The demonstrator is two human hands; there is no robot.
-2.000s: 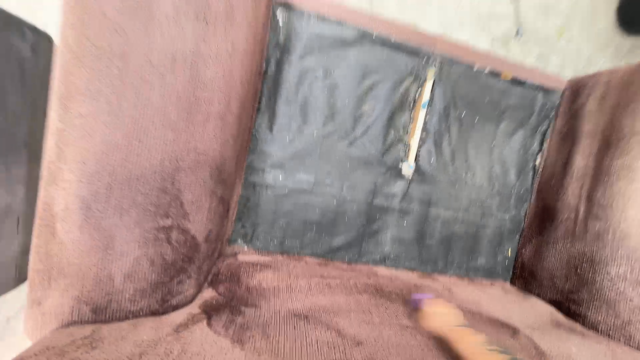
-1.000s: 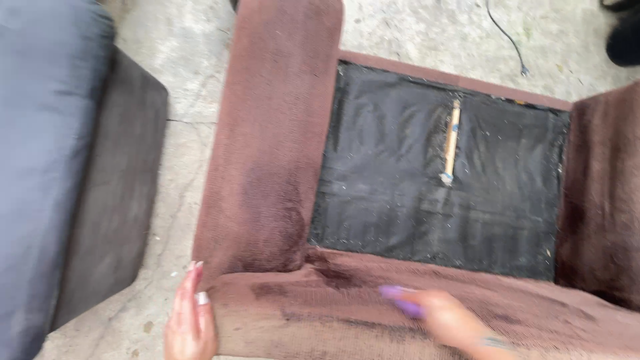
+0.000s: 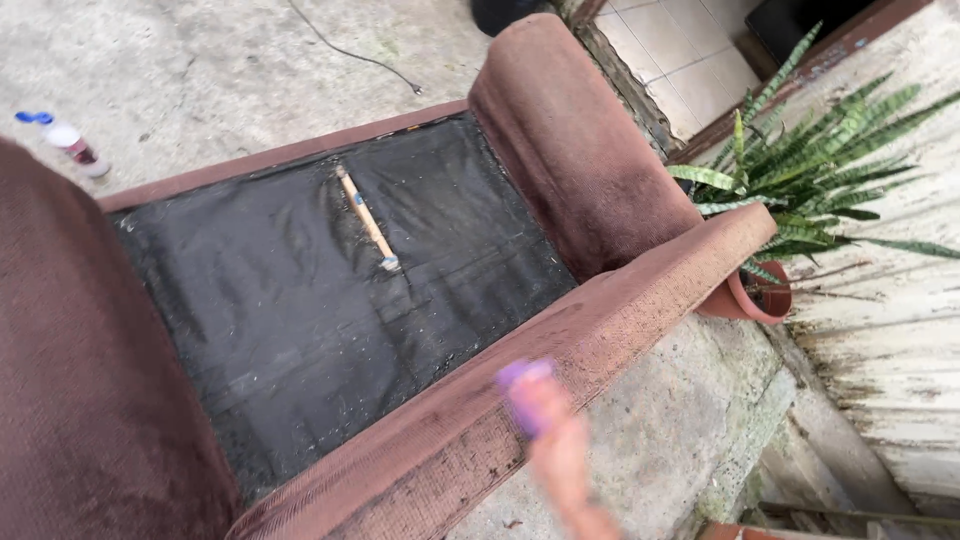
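My right hand (image 3: 551, 412), blurred by motion, is closed around a purple object (image 3: 525, 394), perhaps a scrub brush, against the top edge of the sofa's backrest. The sofa frame (image 3: 600, 330) is covered in brownish-pink ribbed fabric with darker and dirty patches. Black lining (image 3: 315, 300) covers the seat area, and through a slit in it shows a wooden slat (image 3: 365, 217). One armrest (image 3: 577, 142) stands at the upper right and another (image 3: 82, 345) fills the left side. My left hand is out of the picture.
On the concrete floor at upper left is a white bottle (image 3: 75, 146) with an open blue cap. A black cable with a plug (image 3: 360, 56) lies beyond the sofa. A potted snake plant (image 3: 757, 292) stands beside a weathered wall (image 3: 885, 360) at right.
The view has swung toward the plant side. My left hand, on the sofa's corner one second ago, has gone out of view. My right hand still has the purple object.
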